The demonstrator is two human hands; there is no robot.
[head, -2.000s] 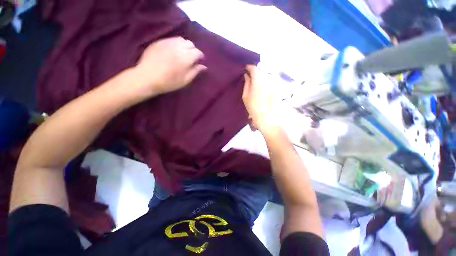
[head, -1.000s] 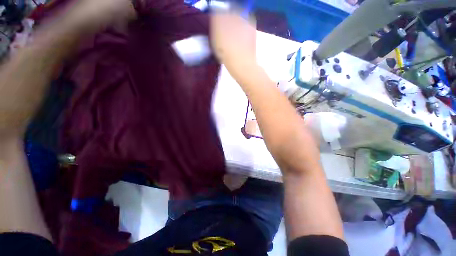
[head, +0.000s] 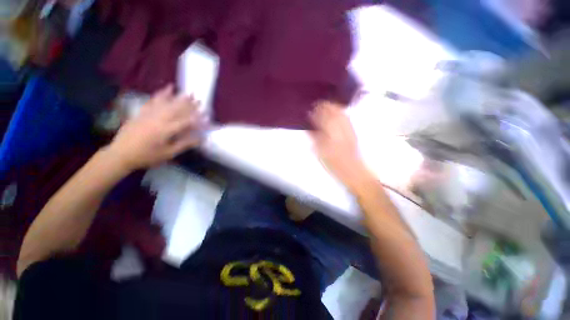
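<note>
The whole view is blurred. A maroon garment piece (head: 275, 69) lies spread over the far part of the white sewing table, beyond both hands. My left hand (head: 164, 128) is at the table's left end, fingers at the garment's near left edge, beside a white patch (head: 199, 72) that I cannot make out clearly. My right hand (head: 334, 128) is at the garment's near right corner, fingertips at or on the cloth. The blur hides whether either hand grips it. The sewing machine (head: 500, 119) stands to the right of my right hand.
The white table's near edge (head: 281, 169) runs slanting over my lap. A blue bin (head: 31, 119) is at the left, another blue surface (head: 469, 25) at the back right. A maroon heap (head: 94, 212) lies at lower left. A green patterned packet (head: 503, 265) is at the right.
The maroon cloth has moved off my lap and the near table edge onto the far part. Both hands have come back nearer to me. The view has shifted and tilted.
</note>
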